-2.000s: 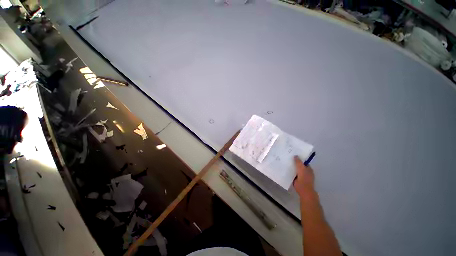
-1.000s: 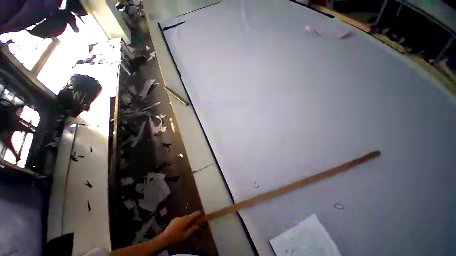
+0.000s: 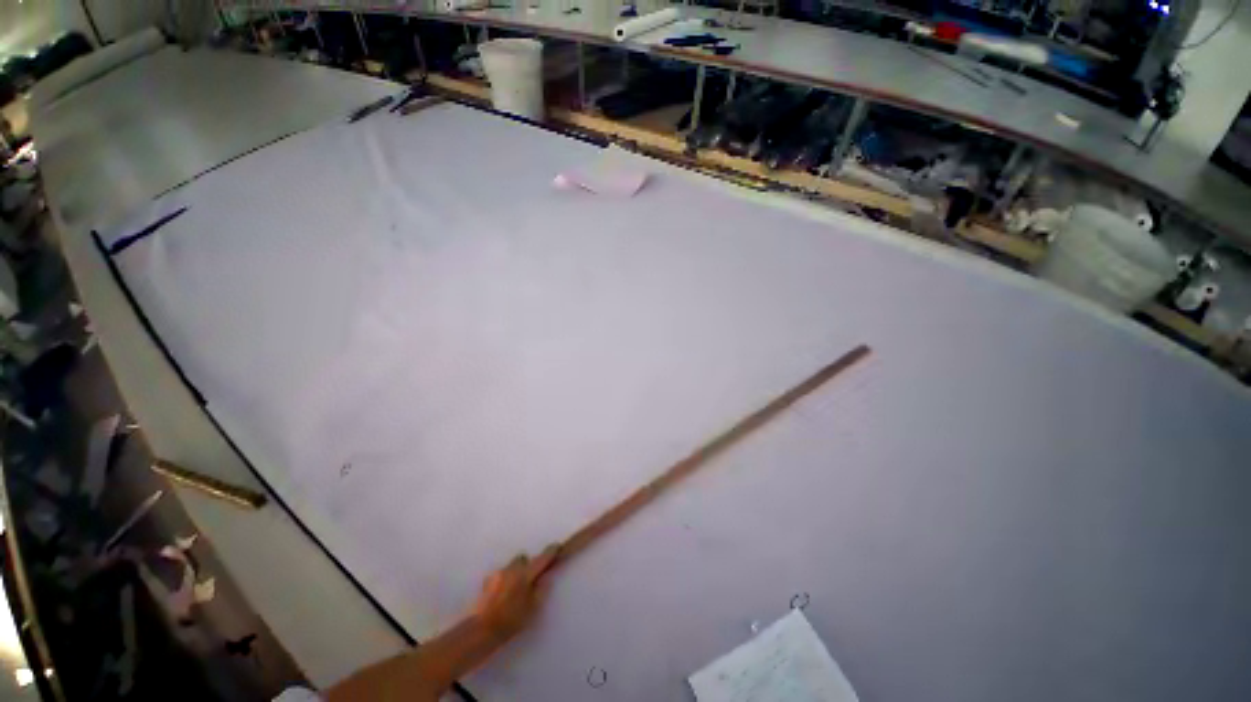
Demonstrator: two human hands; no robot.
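Note:
My left hand (image 3: 513,592) reaches in from the bottom edge and is shut on the near end of a long brown wooden yardstick (image 3: 713,449). The yardstick points away to the upper right over the pale lilac sheet (image 3: 453,343). Small circles are marked on the sheet. A white notebook (image 3: 778,665) shows at the bottom edge, partly cut off. My right hand is out of the picture.
A short yellowish bar (image 3: 209,484) lies on the table rim at the left. A pink-white scrap (image 3: 601,181) lies on the far part of the sheet. White buckets (image 3: 513,77) stand beyond the far edge. Scraps litter the floor at the left.
My left hand and the yardstick have moved from the table's near rim further in over the sheet. The view has turned, showing more of the far tables. My right hand left the picture earlier.

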